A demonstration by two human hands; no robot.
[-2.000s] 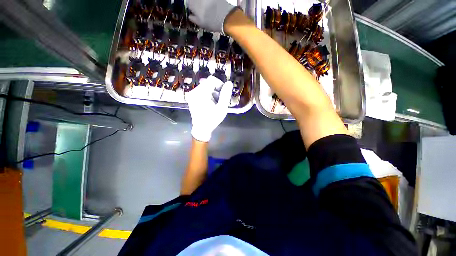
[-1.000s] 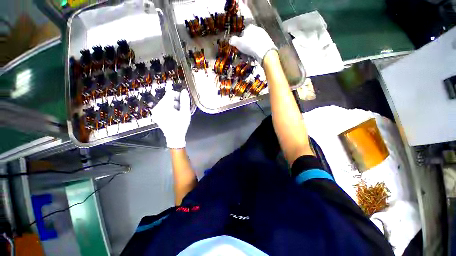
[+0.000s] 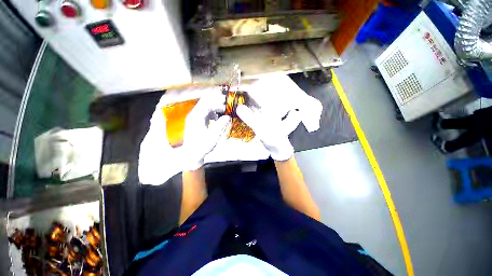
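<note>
A small wound coil [image 3: 234, 101] with copper bands is held between my two white-gloved hands, over the white cloth [image 3: 156, 156]. My left hand [image 3: 205, 126] is on its left side and my right hand [image 3: 264, 126] on its right side, fingers closed around it. A loose coppery pile [image 3: 240, 131] of short thin pieces lies on the cloth just below the coil. An amber film sheet [image 3: 176, 125] lies on the cloth, partly covered by my left hand. The hands hide part of the coil.
The machine's worn metal ledge [image 3: 270, 56] is beyond the cloth. A control panel [image 3: 124, 59] stands at upper left. A metal tray [image 3: 54, 200] of jumbled coils is at lower left, near white wipes [image 3: 69, 153]. A pale cabinet [image 3: 426, 64] and a person's dark-clothed leg [image 3: 468, 129] are at right.
The view has turned from the coil trays to the cloth in front of the machine. Both hands have left the trays and now meet over the cloth with a coil between them.
</note>
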